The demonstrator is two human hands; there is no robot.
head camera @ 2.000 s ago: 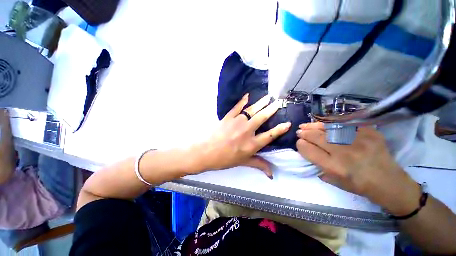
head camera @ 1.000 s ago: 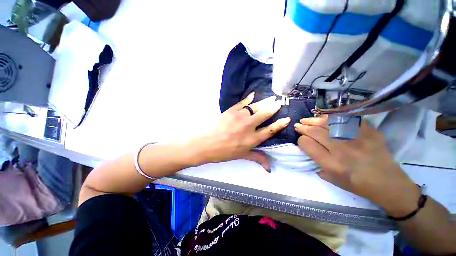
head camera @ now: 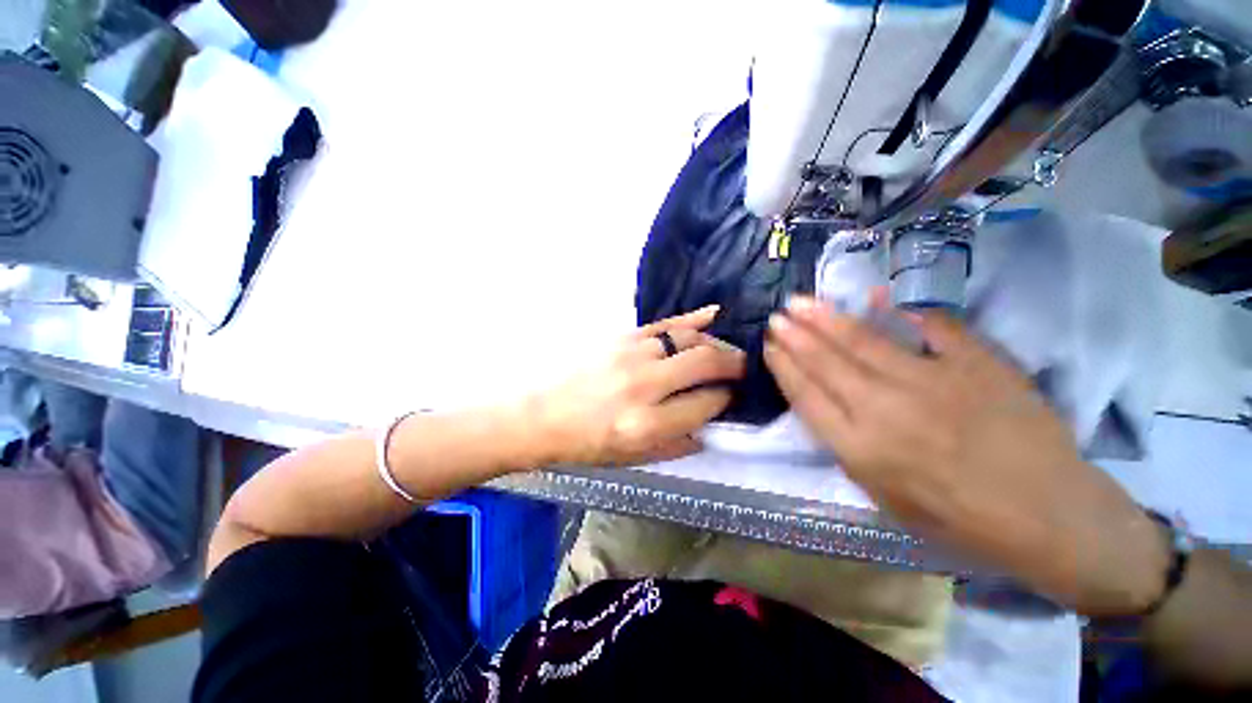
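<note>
A dark navy fabric piece (head camera: pixel 700 247) lies on the white table under the sewing machine head (head camera: pixel 810 110), with pale fabric (head camera: pixel 755 440) along its near edge and more pale cloth (head camera: pixel 1057 302) to the right. The presser foot (head camera: pixel 780 239) is at the dark fabric. My left hand (head camera: pixel 659 392) rests on the near left part of the dark fabric, fingers partly bent. My right hand (head camera: pixel 920 426), blurred, lies over the right edge of the fabric below the grey-blue knob (head camera: pixel 931 268). Its fingertips are close together; whether it grips cloth cannot be told.
Stacked white pieces with a ragged dark edge (head camera: pixel 206 179) lie at the left beside a grey machine (head camera: pixel 69 179). A measuring tape (head camera: pixel 687 501) runs along the front edge. A blue bin (head camera: pixel 515 563) is below. Pink clothing (head camera: pixel 83 529) shows at lower left.
My left hand has drawn back from the presser foot and its fingers have bent. My right fingers have shifted left and up. The machine appears higher in the view, and more pale cloth shows at the right.
</note>
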